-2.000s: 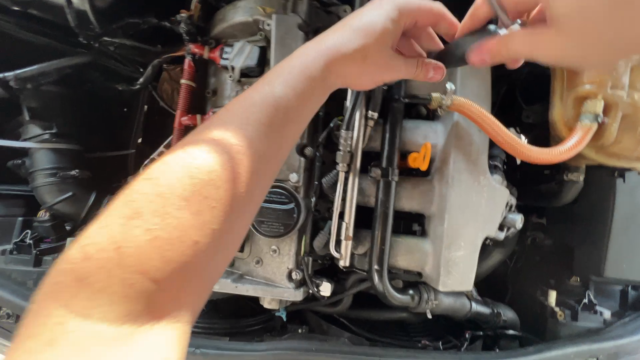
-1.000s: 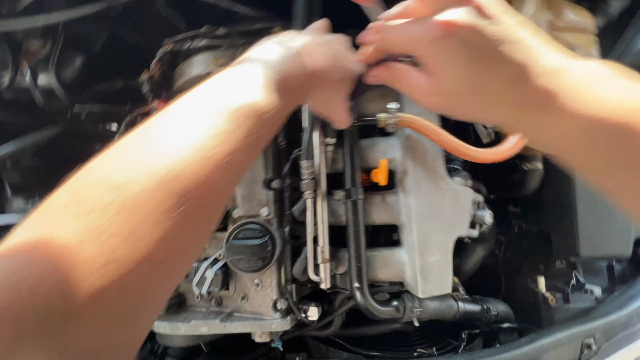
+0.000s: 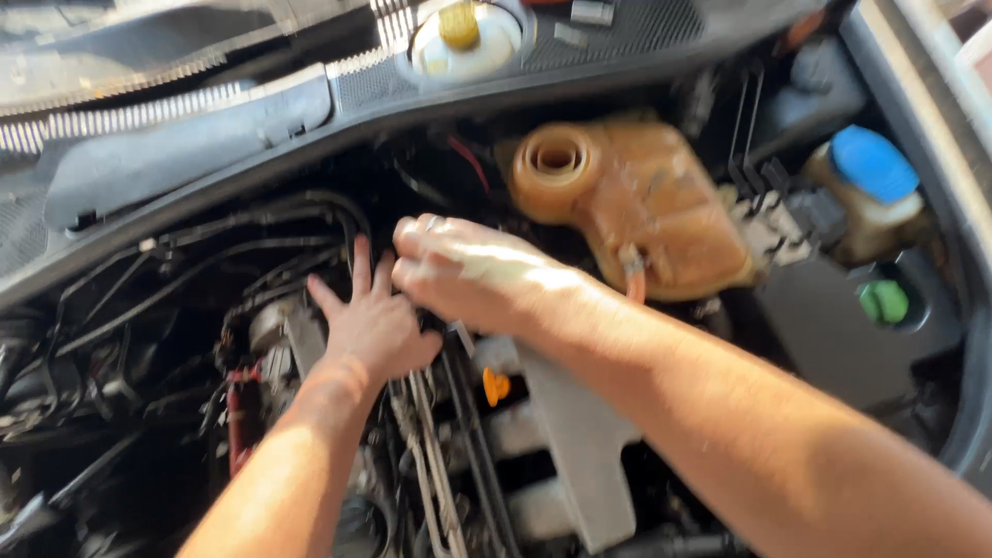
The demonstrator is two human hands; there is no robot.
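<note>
Both of my hands reach to the rear of a car engine. My left hand point(image 3: 372, 322) has its fingers spread over the back of the engine, near a black hose point(image 3: 341, 205), and nothing shows in its grasp. Beside it on the right, my right hand point(image 3: 449, 267) has its fingers curled; what they touch is hidden. Below the hands run metal pipes point(image 3: 422, 449) and a black pipe point(image 3: 473, 434). An orange dipstick handle point(image 3: 496, 386) stands beside the grey metal intake manifold point(image 3: 577, 442).
A browned plastic coolant expansion tank point(image 3: 643, 201) sits right of my hands, its neck uncapped. Farther right are a blue cap point(image 3: 876, 164), a green knob point(image 3: 883, 302) and a black cover point(image 3: 821, 333). A reservoir with a yellow cap point(image 3: 459, 27) stands behind the cowl edge point(image 3: 256, 159).
My left hand has spread its fingers, and the dark item seen between my hands two seconds ago is out of sight. The view has swung toward the rear of the engine bay.
</note>
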